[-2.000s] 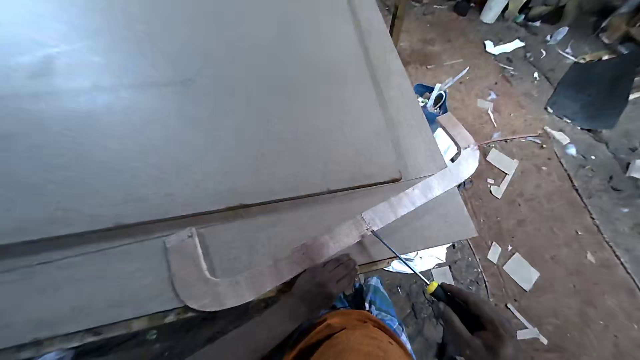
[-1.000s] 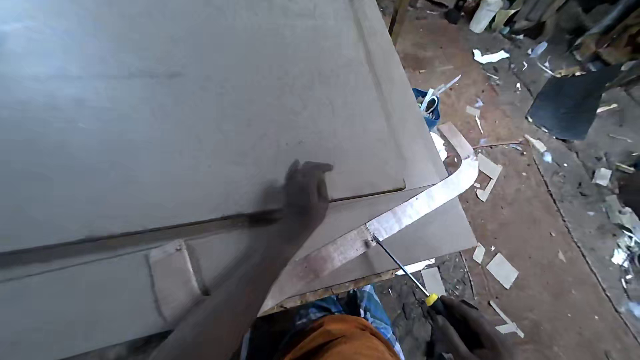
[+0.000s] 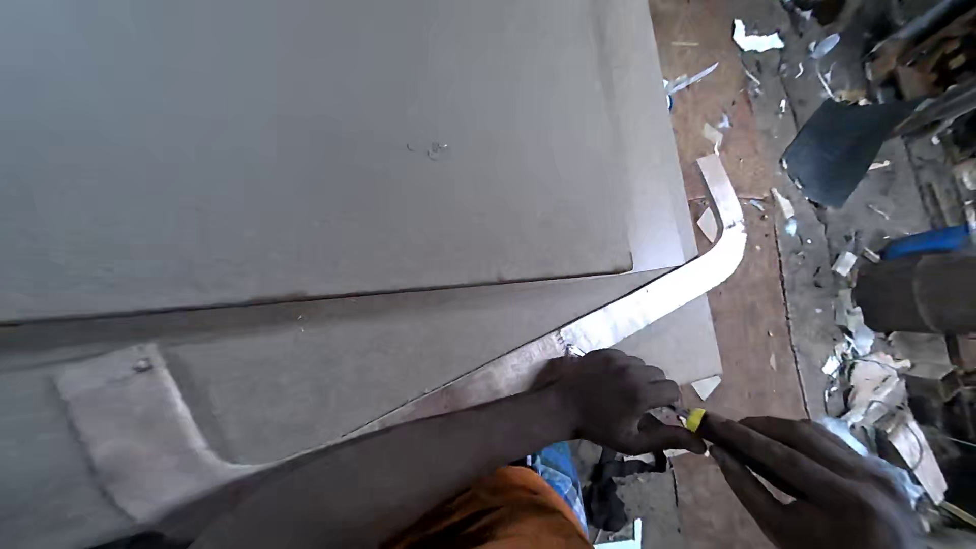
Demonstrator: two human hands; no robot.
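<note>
A long strip with curved ends (image 3: 656, 301) lies slantwise over the near right corner of a grey sheet-covered board (image 3: 427, 335); its right end reaches past the board's edge. My right hand (image 3: 808, 473) holds the yellow-collared handle of a screwdriver (image 3: 695, 419). My left hand (image 3: 614, 400) is closed around the screwdriver's shaft, above the strip's near edge. The shaft's tip shows at a seam in the middle of the strip. My left forearm hides part of the strip. Several small bits (image 3: 435, 149) lie on the large raised sheet (image 3: 343, 191).
Scraps of sheet (image 3: 707, 386) lie on the brown floor (image 3: 751, 335) to the right. A dark flat piece (image 3: 831, 152) and a brown cylindrical object (image 3: 915, 293) are farther right, among heaped debris. Orange and blue checked cloth is at the bottom.
My left hand, on the raised sheet's edge one second ago, has moved right and closed on the screwdriver's shaft. Small bits now show on the sheet. The view has shifted.
</note>
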